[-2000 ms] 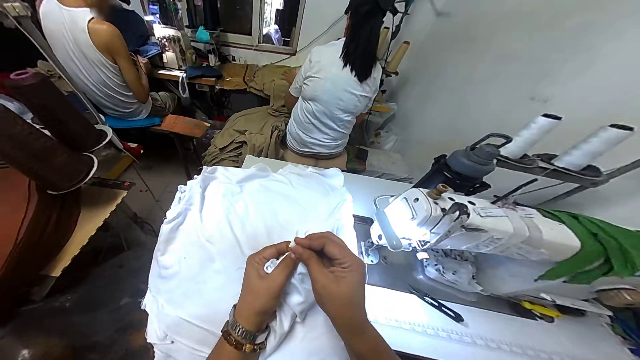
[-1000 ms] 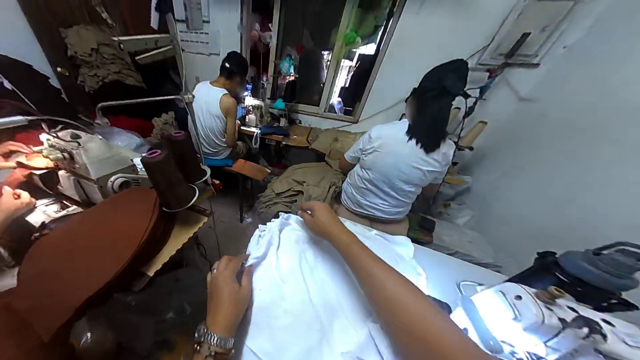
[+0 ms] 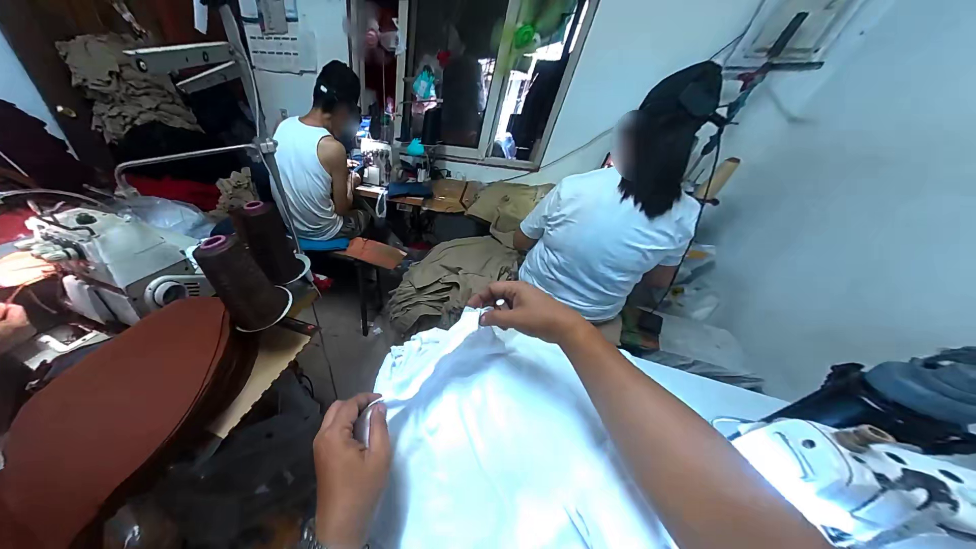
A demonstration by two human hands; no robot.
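White fabric (image 3: pixel 473 427) lies heaped over the near end of a white sewing table (image 3: pixel 701 389). My right hand (image 3: pixel 526 309) pinches a raised fold of it at the far edge, between thumb and fingers. At the fabric's left edge is my left hand (image 3: pixel 354 450), its thumb and fingers curled round the cloth's border; a watch shows at the wrist. A white sewing machine (image 3: pixel 846 473) stands to the right, partly out of view.
Brown thread cones (image 3: pixel 240 282) and a stack of reddish-brown panels (image 3: pixel 122 412) are on the left, near another sewing machine (image 3: pixel 114 252) with a co-worker's hand (image 3: pixel 11 324). Two people sit ahead, beside piled khaki cloth (image 3: pixel 457 274).
My hands were together over the fabric near the machine two seconds ago; now they are apart at its far and left edges. The view has swung left and up.
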